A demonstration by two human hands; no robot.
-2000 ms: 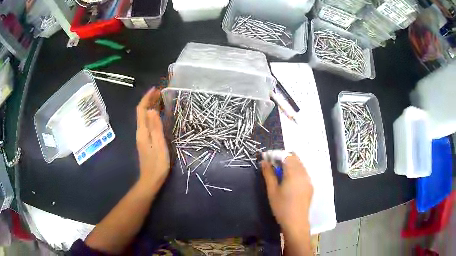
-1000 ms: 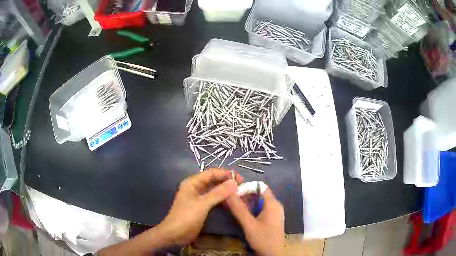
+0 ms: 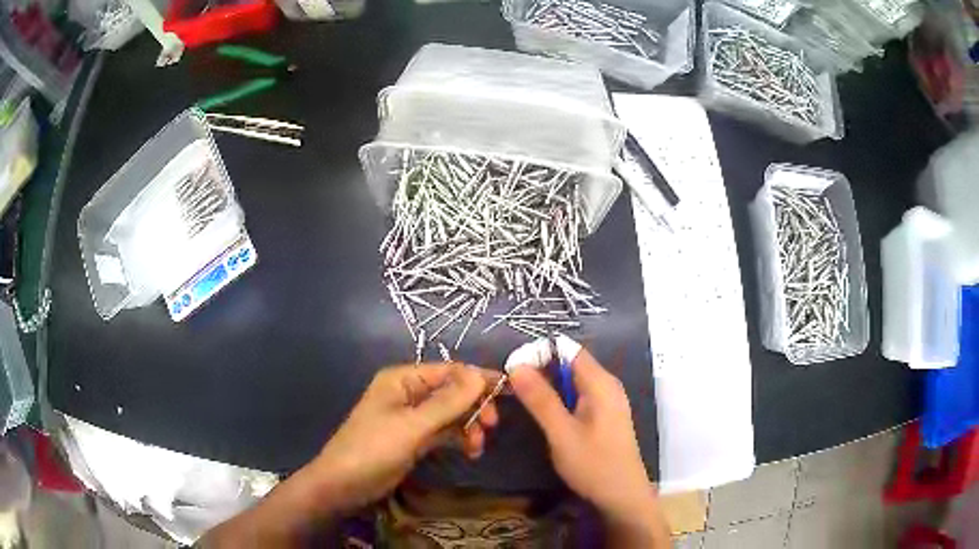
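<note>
A clear main tub (image 3: 494, 102) lies tipped on its side, with a heap of slim silver rods (image 3: 483, 236) spilling out toward me. Just below the heap, my left hand (image 3: 424, 413) pinches a slim rod (image 3: 486, 404) that points down-left. My right hand (image 3: 574, 402) touches the rod's upper end with its fingertips. It wears a white finger wrap (image 3: 540, 354) and holds a blue-handled tool (image 3: 567, 377), mostly hidden in the palm. A couple of loose rod tips show just above my left hand.
A scale (image 3: 213, 281) with a clear tub (image 3: 145, 231) on it is at left. Green-handled pliers (image 3: 242, 91) and pale sticks (image 3: 252, 129) lie upper left. A paper list (image 3: 698, 300) with pens (image 3: 652, 172) is right of the heap. Rod tubs (image 3: 813, 263) stand at right and upper right.
Both hands came from beside the heap to meet below it. Since the last earlier frame, the rod between them has come into clearer view, tilted down-left. The view has shifted slightly.
</note>
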